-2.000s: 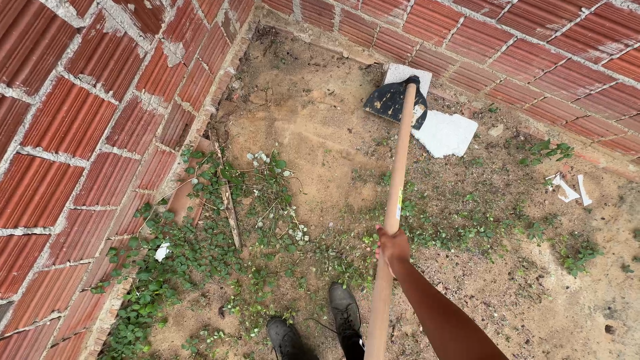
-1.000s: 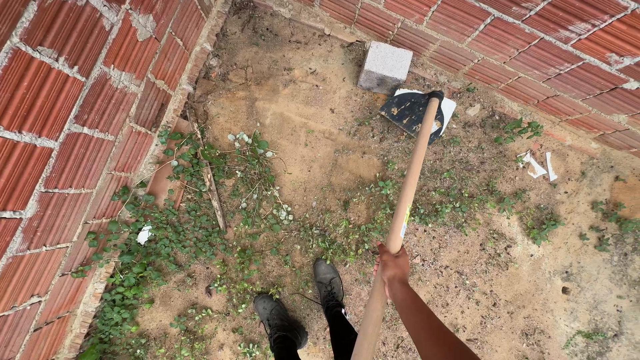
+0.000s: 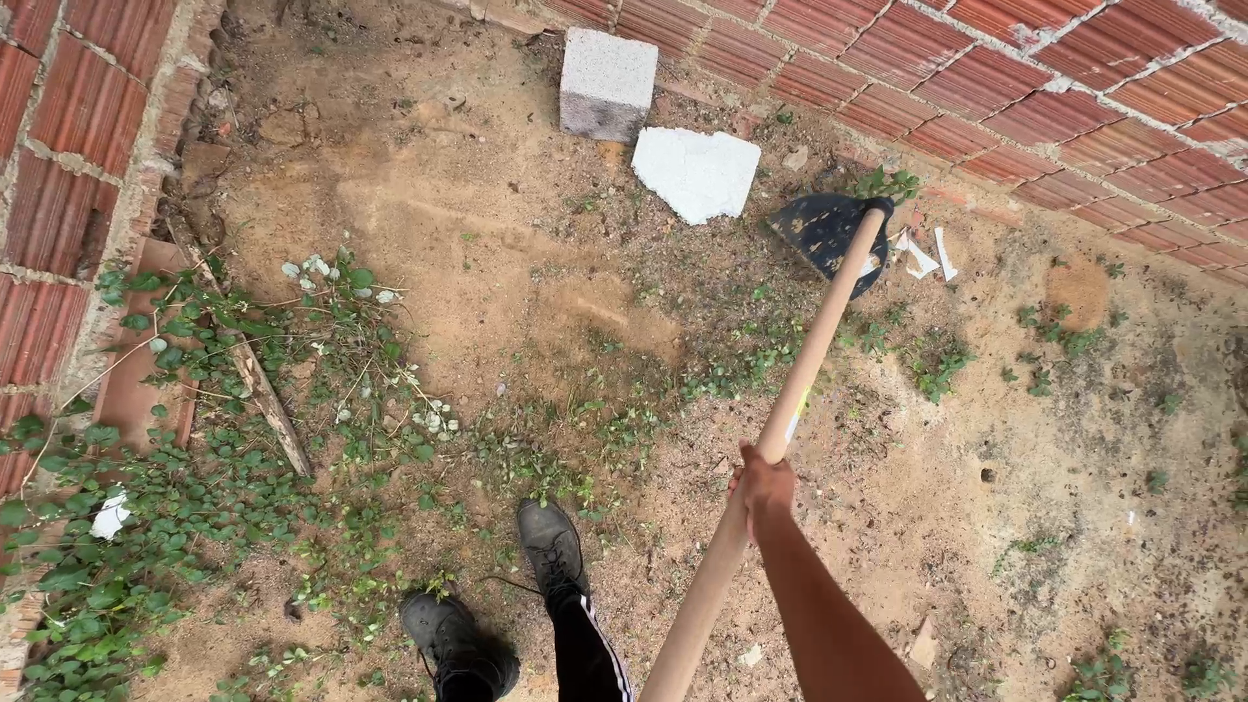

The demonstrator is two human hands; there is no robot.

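Note:
My right hand [image 3: 766, 487] is closed around the wooden handle [image 3: 824, 331] of a garden hoe, a little below the handle's middle as it shows. The hoe's dark, worn metal blade [image 3: 835, 239] is at the upper right, over sandy soil beside a small green weed [image 3: 885, 184] near the brick wall. White broken scraps [image 3: 926, 255] lie just right of the blade. To its left lies a flat, jagged white slab [image 3: 697, 173], with a pale block [image 3: 607, 83] close behind it. The handle's lower end runs out of the frame at the bottom. My left hand is not in view.
Hollow red brick walls [image 3: 902, 78] stand at the back and at the left [image 3: 88, 117]. Leafy vines [image 3: 224, 487] spread at the lower left around a wooden stick [image 3: 263, 400]. My dark boots [image 3: 551, 546] stand at the bottom. Low weeds [image 3: 938, 366] grow at the right.
The hoe blade was over the white slab and is now to its right, beside the weed and white scraps. The slab shows fully. My right hand has kept its grip on the handle.

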